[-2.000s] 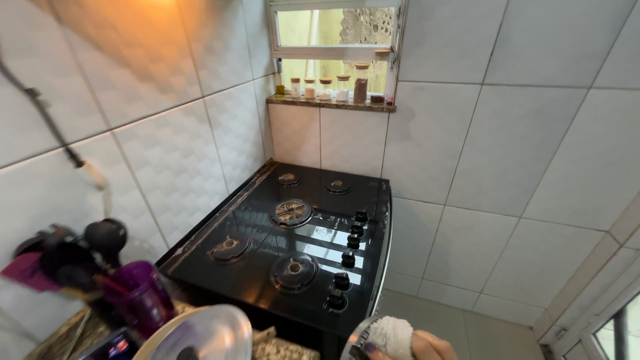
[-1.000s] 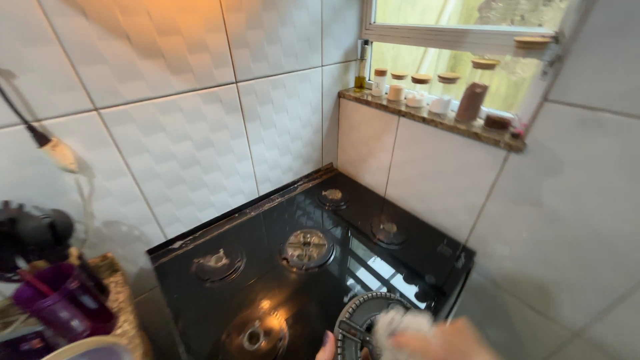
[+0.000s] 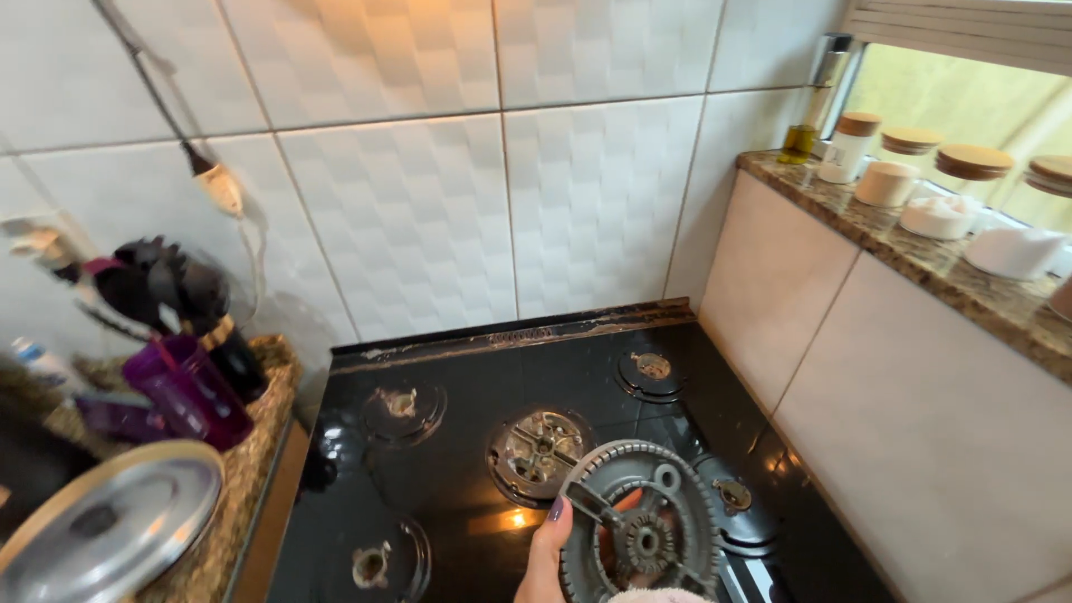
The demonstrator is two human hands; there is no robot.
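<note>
My left hand (image 3: 548,544) grips a round grey metal gas burner ring (image 3: 641,519) by its left edge, the thumb on top and fingers seen through its gaps. The ring is tilted above the black glass cooktop (image 3: 469,502), just right of the stained central burner base (image 3: 543,448). A pale fluffy cloth (image 3: 662,596) shows at the bottom edge, against the ring's lower part. My right hand is not visible. Other burner bases on the cooktop stand bare, one at the back left (image 3: 402,404) and one at the back right (image 3: 651,367).
Left of the cooktop, a granite counter (image 3: 268,419) bears a metal lid (image 3: 109,519), a purple plastic cup (image 3: 188,389) and black utensils (image 3: 167,285). A cable with a connector (image 3: 219,186) hangs along the tiled wall. Glass jars (image 3: 888,180) and an oil bottle (image 3: 808,117) line the granite windowsill (image 3: 913,260).
The view has swung left and come closer to the cooktop. The burner ring, partly covered by the cloth and right hand one second ago, now shows more fully; the right hand has left the view.
</note>
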